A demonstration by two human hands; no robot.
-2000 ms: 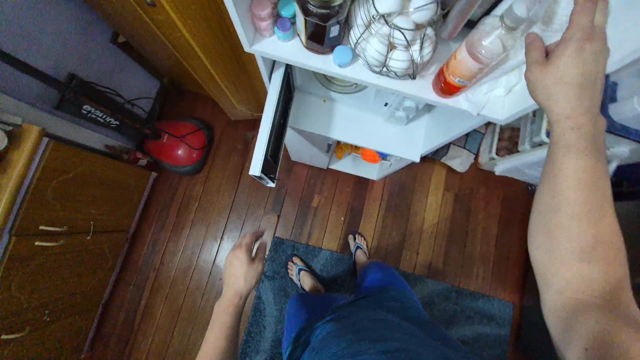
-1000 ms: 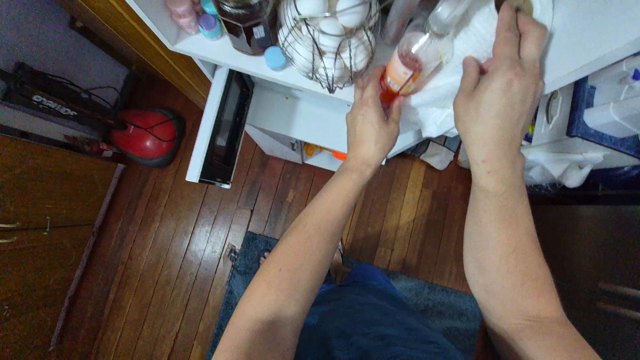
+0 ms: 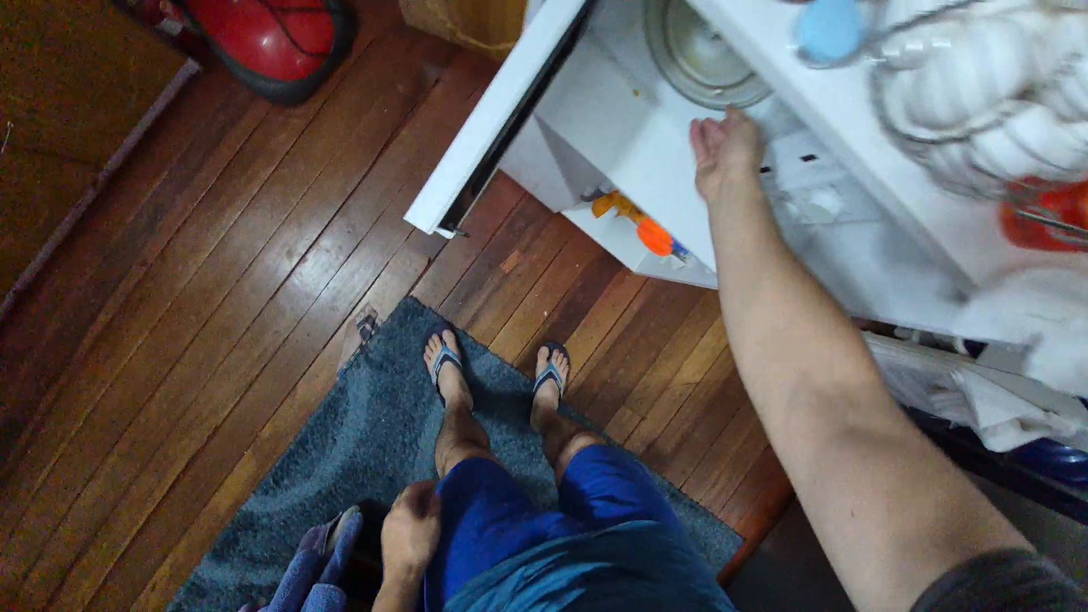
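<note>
In the head view, my right hand (image 3: 727, 153) reaches into an open white microwave oven (image 3: 595, 93). Its fingertips are at the near rim of the round glass turntable plate (image 3: 710, 59); whether they grip the rim is unclear. The microwave door (image 3: 497, 119) stands open to the left of the plate. My left hand (image 3: 410, 529) is down beside my blue shorts, fingers curled, with nothing visible in it. A blue towel or cloth (image 3: 319, 565) lies just left of that hand.
A wire basket of eggs (image 3: 977, 93), a light-blue cap (image 3: 829, 30) and a blurred red bottle part (image 3: 1045, 212) are on the white top. Orange items (image 3: 654, 236) sit on a lower shelf. A red appliance (image 3: 263, 38) stands on the wooden floor; a dark mat (image 3: 340, 459) lies underfoot.
My right hand has moved from the white top down into the microwave. My left hand has left the bottle and dropped beside my leg. The view has shifted considerably.
</note>
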